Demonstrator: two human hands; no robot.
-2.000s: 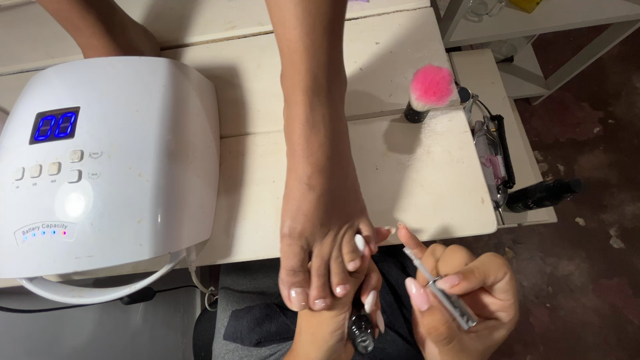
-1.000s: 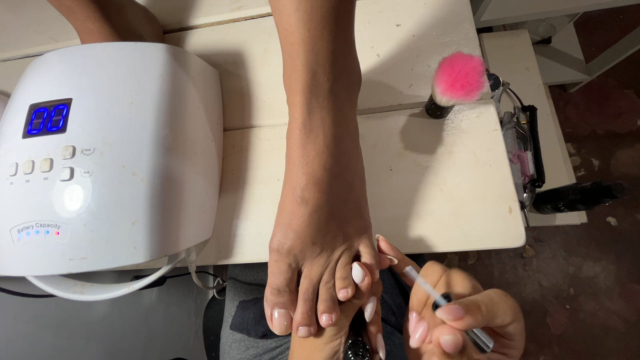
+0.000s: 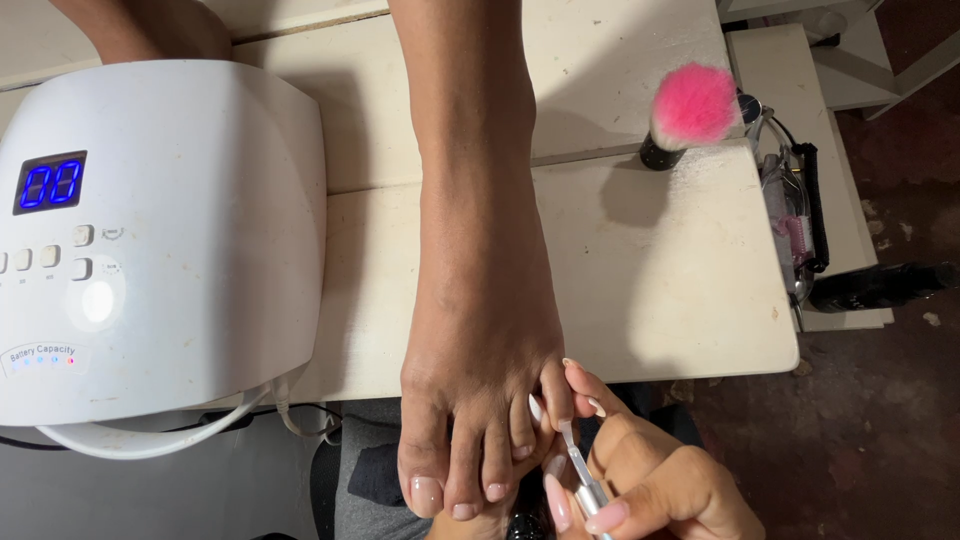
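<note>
Another person's bare foot (image 3: 480,315) points down toward me over the table edge. My right hand (image 3: 660,472) holds a nail polish applicator brush (image 3: 581,465) by its silvery handle, the tip touching the nail of the smallest toe. Two of its fingers rest against that toe's outer side. Beneath the toes, my left hand (image 3: 480,525) is mostly hidden; a white-nailed finger shows between the two smallest toes. A black polish bottle (image 3: 529,526) is held in it, partly cut off by the lower edge of the view. The big toenail looks glossy.
A white nail lamp (image 3: 165,240) with a lit display stands left on the white plank table (image 3: 675,300). A pink fluffy dust brush (image 3: 694,105) stands at the right. Beyond the table edge lie a coiled black cord (image 3: 810,202) and a black bottle (image 3: 877,287). Another foot is behind the lamp.
The applicator brush in my right hand has moved in to the smallest toe's nail; one second ago it was off to the right of the toe. My left hand stays under the toes.
</note>
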